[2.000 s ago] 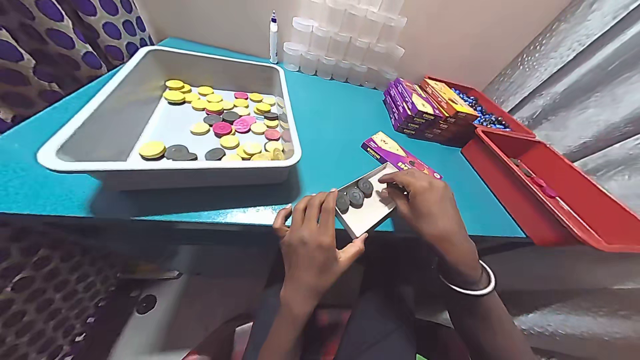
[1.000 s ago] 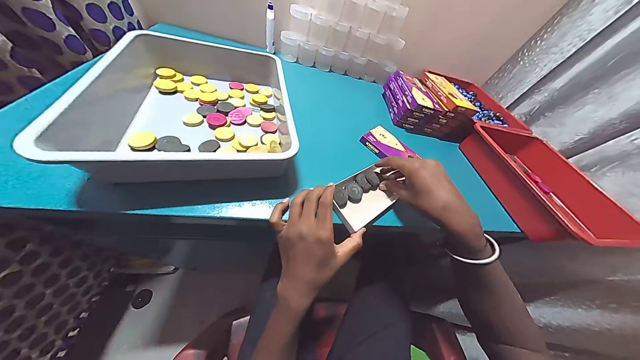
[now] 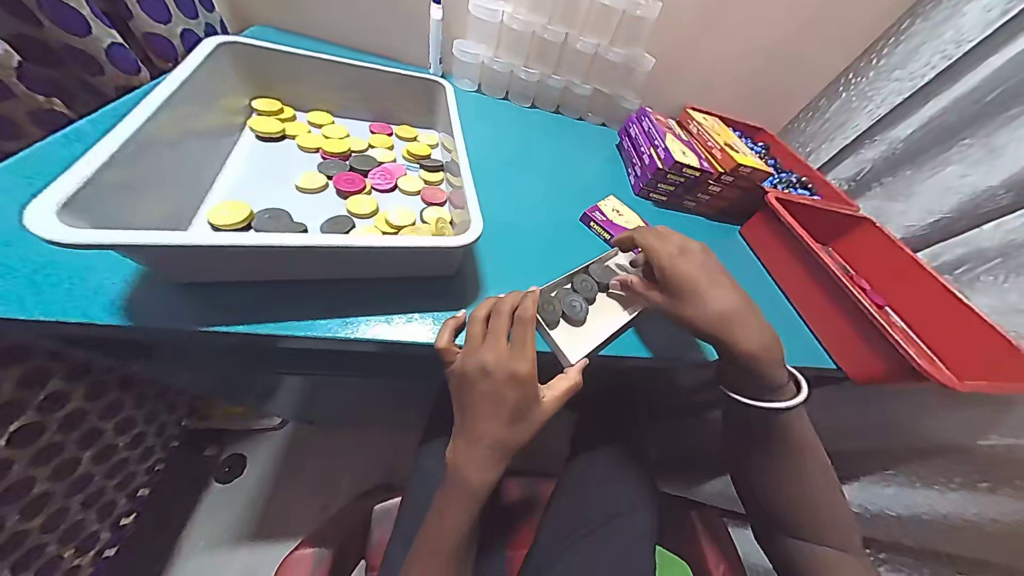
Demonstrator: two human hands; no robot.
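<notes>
My left hand [image 3: 500,364] grips the left side and near corner of a small open cardboard box tray [image 3: 590,330] at the table's front edge. Several black carrom coins [image 3: 574,306] lie inside along its far side. My right hand [image 3: 680,280] is at the tray's far right corner, thumb and fingertips on a black coin that they partly hide. Just behind the tray lies a purple and yellow printed carton [image 3: 612,216]. To the left, a white plastic tub [image 3: 320,248] holds loose yellow, black and pink coins [image 3: 350,183].
Stacked purple and orange cartons [image 3: 668,156] stand at the back right, beside a red tray [image 3: 832,192] of blue and black beads. A red bin [image 3: 944,296] sits at the right edge. Clear plastic containers [image 3: 520,80] and a marker pen [image 3: 436,40] stand against the wall.
The black coins in the small tray have shifted into a row along its far side, with more of the tray's floor showing. Both hands remain at the tray.
</notes>
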